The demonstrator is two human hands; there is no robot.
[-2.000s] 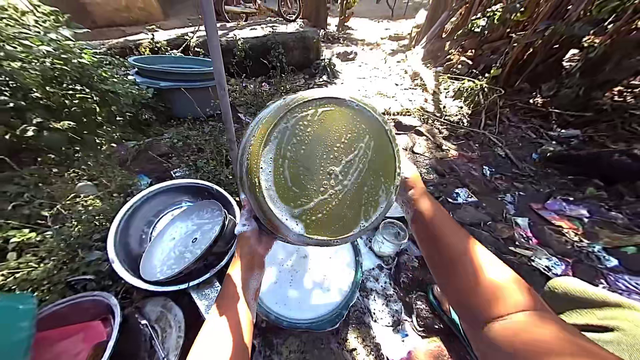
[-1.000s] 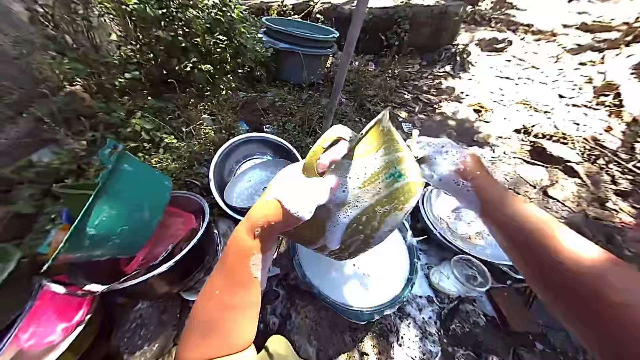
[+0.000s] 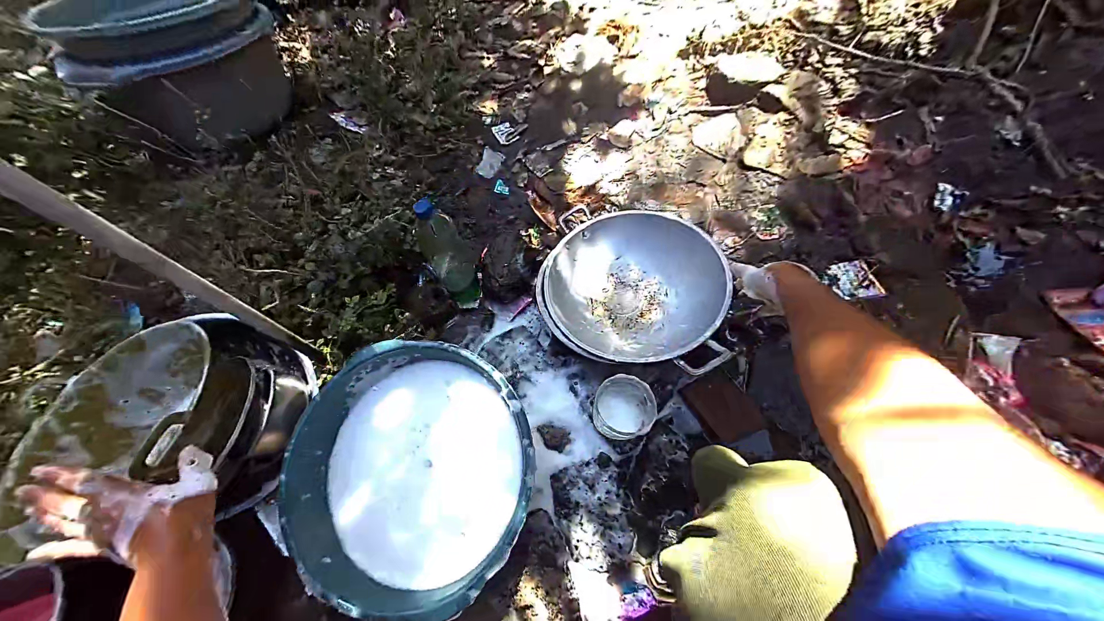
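My left hand (image 3: pixel 121 509), covered in suds, has its fingers spread against or just over a soapy olive-green container (image 3: pixel 112 405) that lies tilted at the left on a dark basin (image 3: pixel 289 371). My right hand (image 3: pixel 759 283) is at the right rim of a two-handled metal wok (image 3: pixel 690 259); its fingertips are hidden, so its grip cannot be told. Between the hands stands a teal tub (image 3: pixel 297 483) full of white suds. A small clear jar (image 3: pixel 624 407) with whitish contents stands below the wok.
A green plastic bottle (image 3: pixel 448 254) with a blue cap stands behind the tub. A pole (image 3: pixel 147 254) slants across the left. Stacked tubs (image 3: pixel 190 95) stand at the upper left. A brown block (image 3: pixel 723 405) lies right of the jar, and stones and litter dot the ground.
Both hands held the soapy olive-green container over the suds; now it rests at the left and my right hand is at the wok. The view has swung.
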